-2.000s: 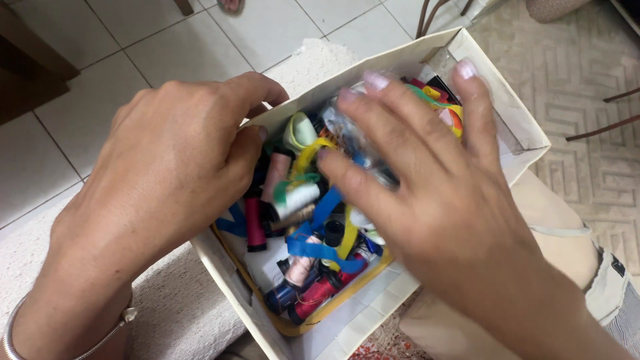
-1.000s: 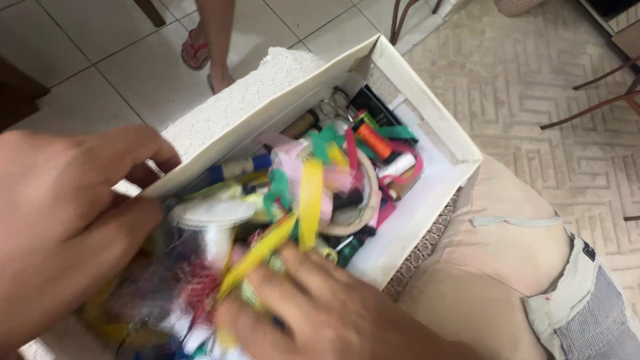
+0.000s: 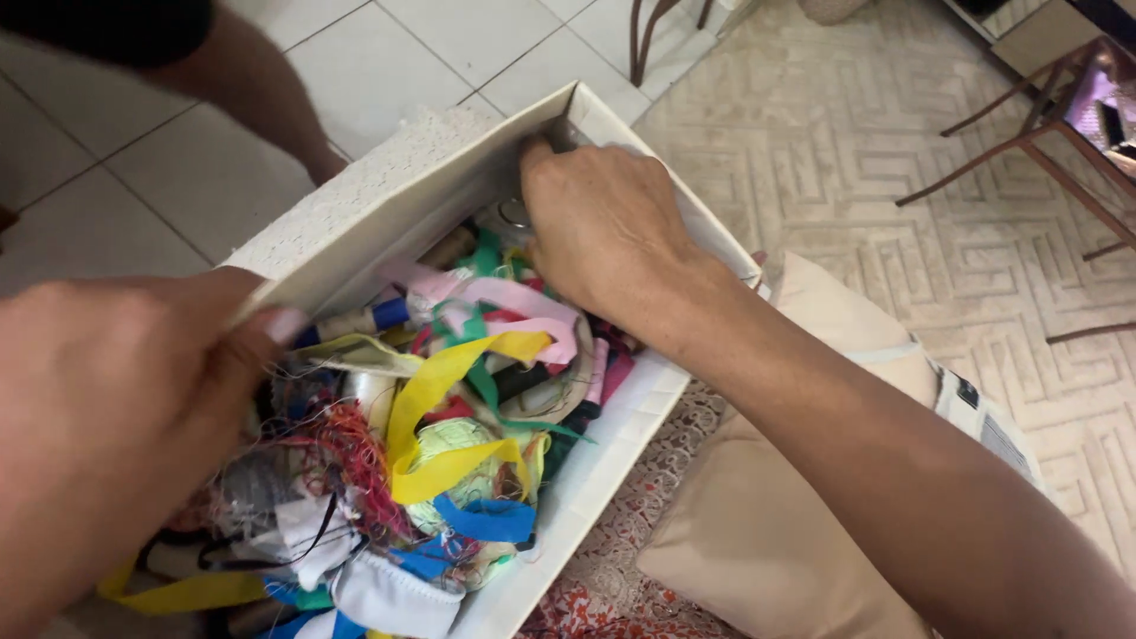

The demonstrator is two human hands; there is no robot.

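Observation:
A white rectangular box (image 3: 612, 457) lies tilted in view, filled with sewing oddments. My left hand (image 3: 133, 417) grips its left long wall, thumb over the rim. My right hand (image 3: 603, 231) reaches down inside the far end; its fingertips are hidden, and a metal ring of what looks like scissors (image 3: 512, 213) shows beside them. Nearer lie a pink ribbon (image 3: 524, 302), a yellow ribbon (image 3: 417, 399), a ball of pale green thread (image 3: 457, 453), a tangle of red threads (image 3: 364, 466), a blue ribbon (image 3: 486, 519) and a thread spool with a blue end (image 3: 355, 321).
A white textured cloth surface (image 3: 355, 191) runs along the box's far left side. Beige cushion-like fabric (image 3: 754, 524) and red-patterned fabric (image 3: 603, 577) lie at its right. Another person's leg (image 3: 257, 89) is at the upper left. A metal-legged chair (image 3: 1047, 133) stands at the right.
My right hand has moved from the ribbons in the near part of the box to its far end. The other person's leg shows in a different place.

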